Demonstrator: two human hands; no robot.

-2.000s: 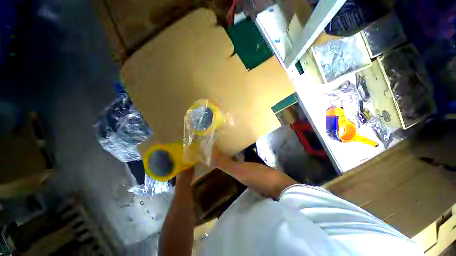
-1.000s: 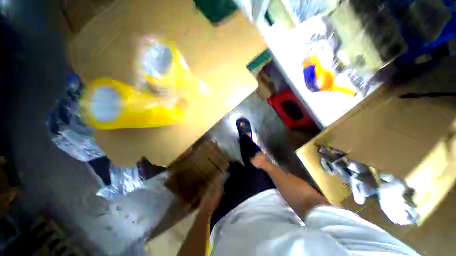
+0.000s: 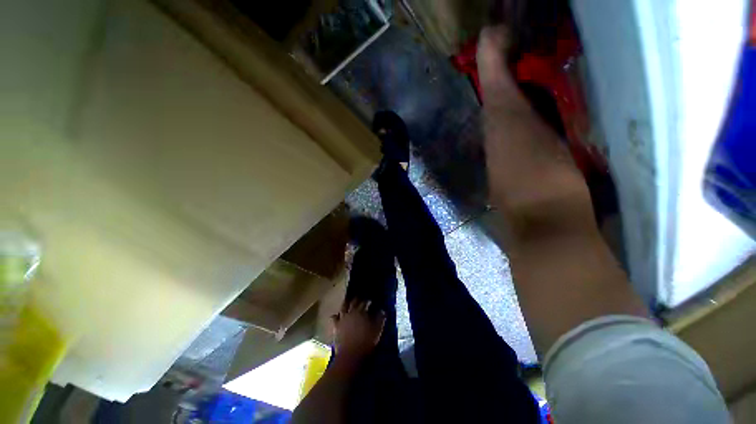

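My left hand (image 3: 359, 325) is small in view, lower middle, against my dark trouser leg. Its fingers are apart and it holds nothing that I can see. My right arm reaches up and away beside the white bench. My right hand (image 3: 495, 48) is blurred at a red object (image 3: 551, 73), possibly a bin; its fingers cannot be made out, nor whether it grips anything. Yellow tape rolls (image 3: 31, 352) with shiny clear plastic (image 3: 16, 255) lie on the cardboard sheet (image 3: 166, 190), cut off by the left edge.
The white bench (image 3: 705, 124) stands at the right with a blue item (image 3: 738, 149) at the picture's edge. Brown cartons (image 3: 286, 294) stand on the floor below the cardboard-covered surface. My shoe (image 3: 391, 137) is on the speckled floor (image 3: 481, 265). Something blue (image 3: 236, 407) shows at the bottom.
The view has moved down and closer to the floor. The yellow rolls have shifted to the left edge. My right arm has extended upward to the red object; my left hand is at my leg.
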